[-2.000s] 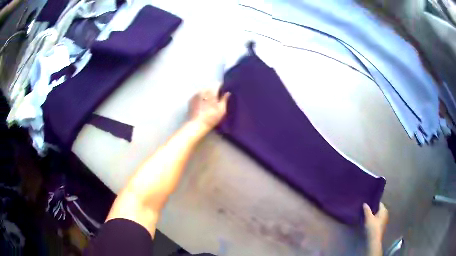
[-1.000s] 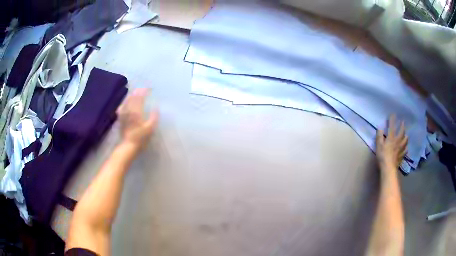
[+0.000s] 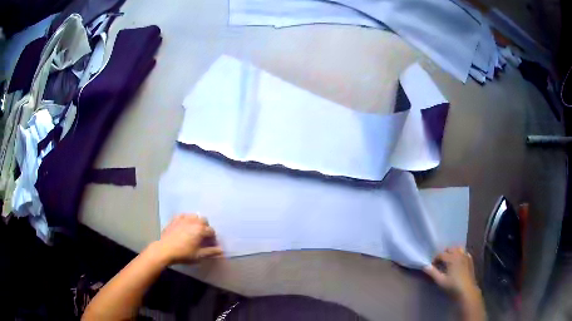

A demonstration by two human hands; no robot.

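Observation:
A joined two-piece back panel [image 3: 282, 210] lies in front of me, pale bluish-white side up. Its far half is partly lifted and curls over at the right, where a dark purple underside shows. The seam allowance [image 3: 270, 167] runs lengthwise between the halves as a thin, wavy dark edge. My left hand [image 3: 190, 239] has its fingers curled on the panel's near edge at the left; the fingertips are blurred. My right hand [image 3: 453, 268] pinches the near edge at the right, where the cloth is pulled into a raised fold.
Folded purple panels [image 3: 103, 113] lie at the left beside mixed scraps [image 3: 31, 150] and a short purple strip [image 3: 116, 176]. Layered pale panels [image 3: 420, 31] lie at the far edge. A dark iron [image 3: 502, 241] stands at right, near a grey rod [image 3: 549, 140]. The table's edge [image 3: 119, 241] curves nearby.
The purple-side-up panel from the earliest frame is no longer in front of me. A pale panel now lies there. Both hands have moved from the far area to its near edge.

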